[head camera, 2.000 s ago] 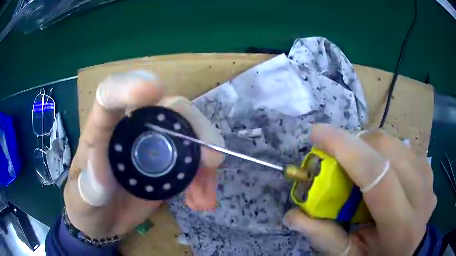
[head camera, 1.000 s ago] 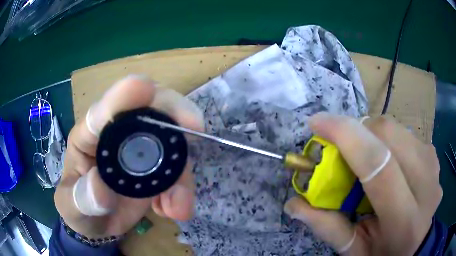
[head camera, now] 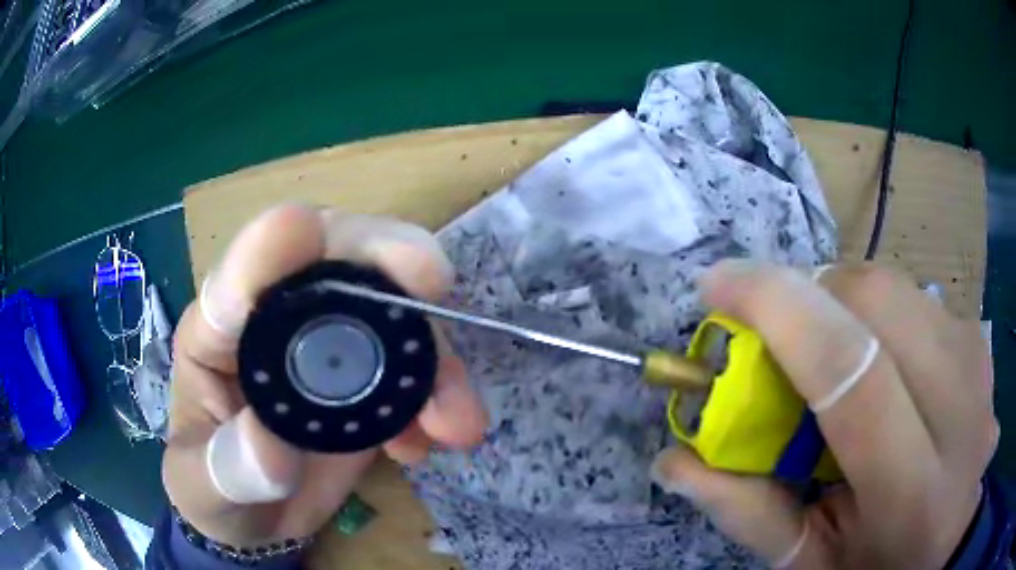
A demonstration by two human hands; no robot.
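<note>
My left hand (head camera: 234,367), with whitish finger cots on some fingertips, holds a black disc (head camera: 279,401) by its rim. The disc has a ring of small pale holes around a silver-grey round centre and faces me. My right hand (head camera: 880,390), also with finger cots, grips the yellow body of a thin-tipped hand tool (head camera: 746,406) with a blue band and brass collar. Its long silver shaft points left, and the tip lies over the upper part of the disc's face. Whether the tip touches is hard to tell.
A speckled whitish-grey cloth (head camera: 557,445) lies crumpled on a tan board (head camera: 379,161) under both hands. A black cable (head camera: 891,145) crosses the board at right. Spectacles (head camera: 119,301) and a blue box (head camera: 39,373) are at left. Clear plastic trays (head camera: 111,50) are at upper left.
The disc first moved left with my left hand, then slightly back right and down. The shaft's tip stays over its upper part. The whole view has shifted a little.
</note>
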